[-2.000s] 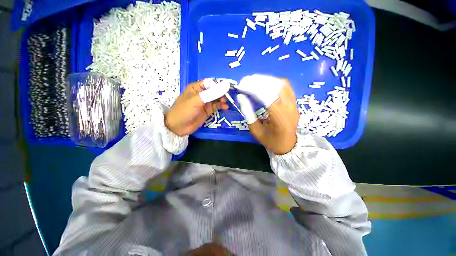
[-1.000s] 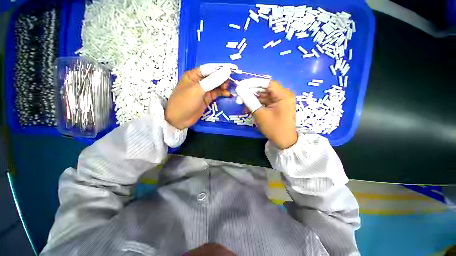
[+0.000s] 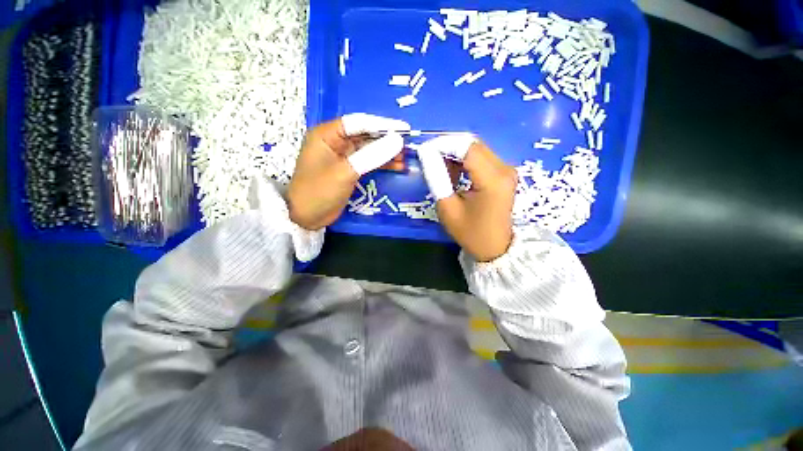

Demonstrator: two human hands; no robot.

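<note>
My left hand (image 3: 333,167) and my right hand (image 3: 471,189), with white finger cots on thumbs and fingertips, meet over the lower part of the right blue tray (image 3: 640,132). Thin shiny metal pins (image 3: 440,133) run sideways between the fingertips of both hands; how many is hard to tell. My left thumb and forefinger pinch their left end. My right thumb and forefinger close on them from the right. Whether a sleeve is on a pin is hidden by the white cots. Loose white sleeves (image 3: 563,53) lie along the tray's top right, right and bottom.
Left of the tray is a blue tray heaped with off-white pieces (image 3: 238,79). A clear pin box (image 3: 145,176) stands at its lower left. Dark metal parts (image 3: 57,123) fill the far-left tray. The dark green bench (image 3: 713,194) lies right, a grey smock (image 3: 352,379) below.
The pins between the fingertips now lie level, after the fingers shifted and came together. Both hands stay over the tray's lower part. The whole view has shifted slightly, moving the trays left.
</note>
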